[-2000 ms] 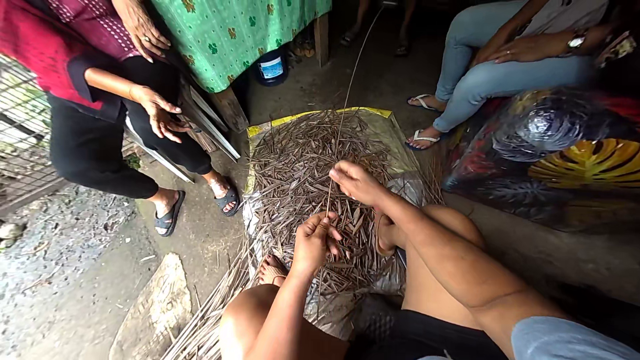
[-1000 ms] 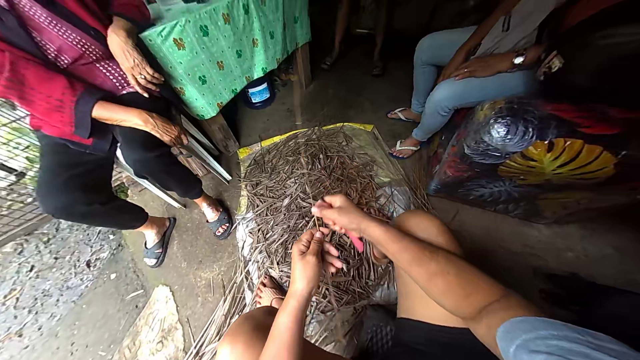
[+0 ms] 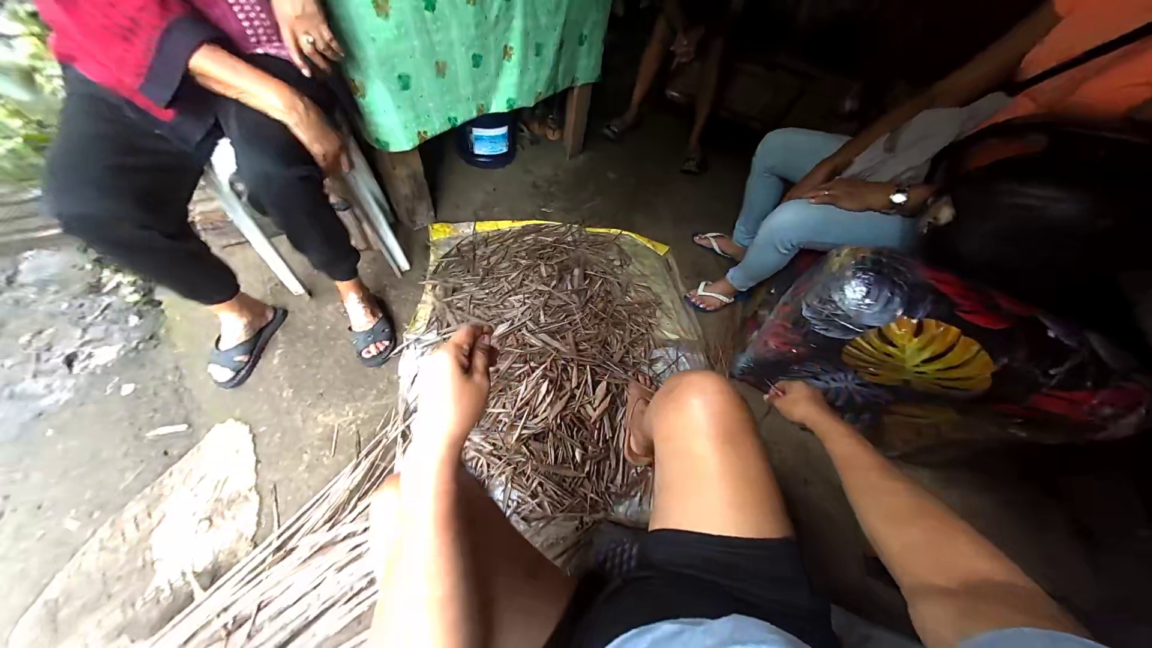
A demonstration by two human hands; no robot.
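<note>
My left hand hovers over the left side of a heap of dry brown leaf strips, its fingers curled; whether anything thin is between them cannot be seen. Beyond my bent right knee, over the floor by the plastic-wrapped bundle, is my right hand. Its fingertips are pinched together, and a tiny light spot shows at them, too small to identify. The heap lies on a flattened sack with a yellow edge. Long thin dry stalks lie beside my left leg.
A seated person in sandals is at left, by a table with a green cloth and a dark blue bucket. Another seated person in jeans is at right, near the plastic-wrapped, leaf-patterned bundle. Further legs show behind.
My hands, close together over the heap before, are now wide apart: the right has moved right past my knee. The long thin stalk between them two seconds ago is no longer visible.
</note>
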